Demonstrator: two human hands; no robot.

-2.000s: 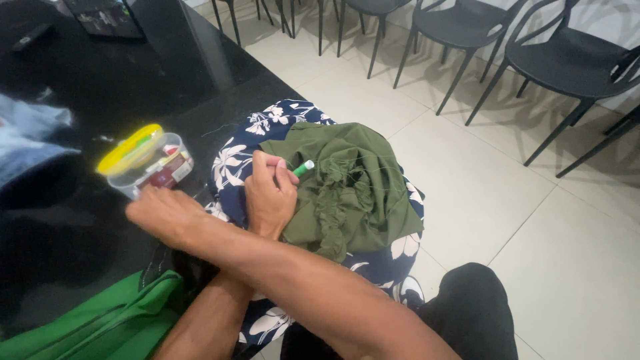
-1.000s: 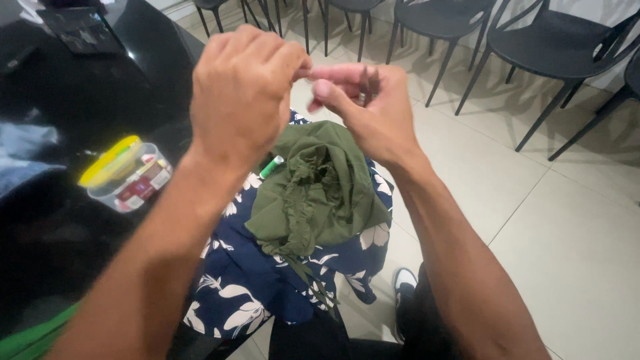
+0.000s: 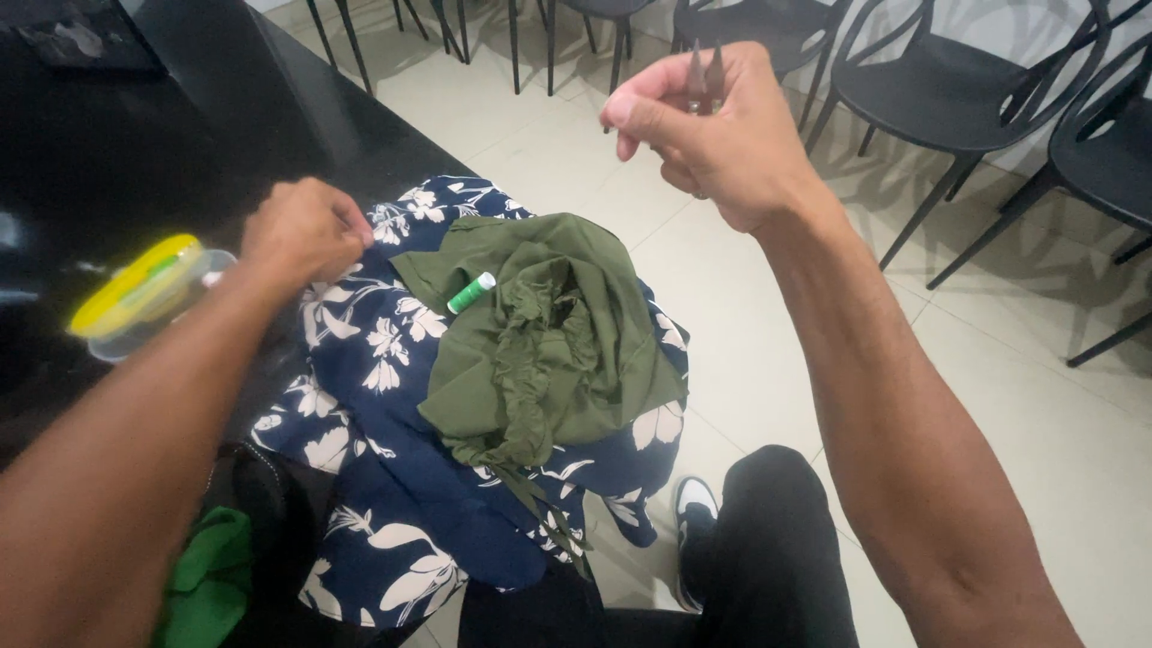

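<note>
My right hand [image 3: 711, 135] is raised over the floor, with small thread snips [image 3: 705, 81] in its grip, their two pointed blades sticking up apart. Its thumb and index finger are pinched together. My left hand [image 3: 304, 232] is above the table edge, left of the cloth, its fingers curled; whether it pinches anything is too small to tell. An olive green gathered garment [image 3: 576, 360] lies bunched on a navy floral cloth [image 3: 405, 540]. On the garment's left part rests a green spool of thread [image 3: 472, 292] with a white end.
A clear plastic tub with a yellow lid [image 3: 135, 288] stands on the black glossy table [image 3: 297, 117], partly behind my left forearm. Green fabric [image 3: 211, 576] lies at the lower left. Black chairs [image 3: 954, 90] line the wall. My knee [image 3: 778, 531] is at the lower right.
My hands, close together above the cloth one second ago, have moved apart, the left down and left, the right up and right. The spool, partly in my grasp two seconds ago, lies free on the garment.
</note>
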